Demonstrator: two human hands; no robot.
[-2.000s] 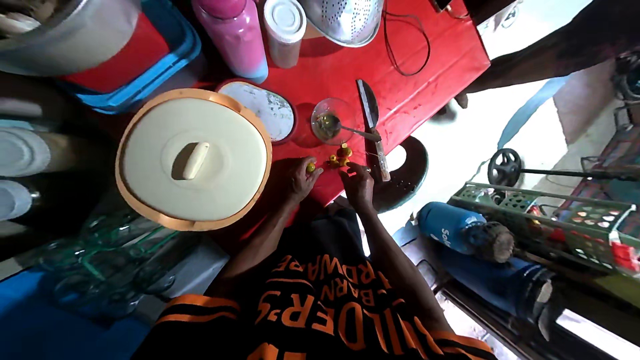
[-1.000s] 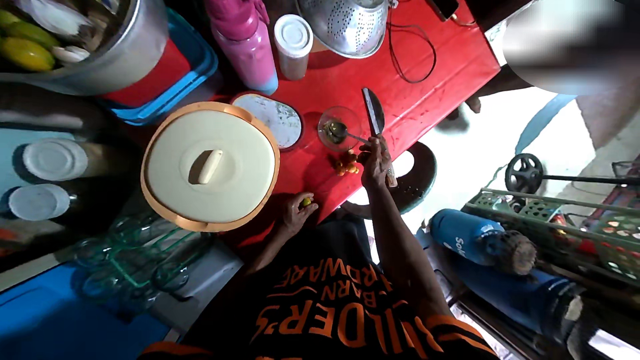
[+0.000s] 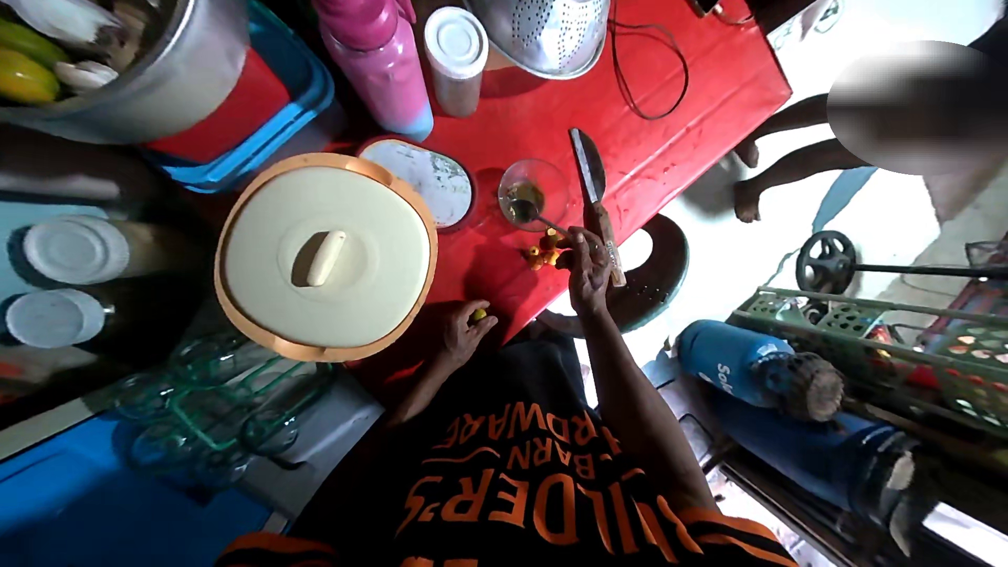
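Observation:
My left hand [image 3: 465,335] holds a small yellow-green fruit piece [image 3: 478,315] at the near table edge. The fingers of my right hand [image 3: 587,264] are closed on the handle of a metal spoon [image 3: 551,226], whose bowl rests in a clear glass bowl [image 3: 551,183] with some liquid. Beside that hand, several small orange-yellow fruit pieces [image 3: 543,256] lie together on the red table [image 3: 504,272]. A knife [image 3: 591,165] with a wooden handle lies just right of the bowl, its handle passing behind my right hand.
A large lidded container [image 3: 378,252] stands left, by an oval lid [image 3: 449,189]. Behind are a pink bottle [image 3: 386,79], a white-capped jar [image 3: 457,63], a metal colander [image 3: 551,31] and a cable [image 3: 685,71]. A person's bare legs [image 3: 795,161] show at right, near blue gas cylinders [image 3: 728,358].
My right hand, earlier close to my left hand by the fruit pieces, has moved away from it and now grips the spoon. My left hand still holds its piece.

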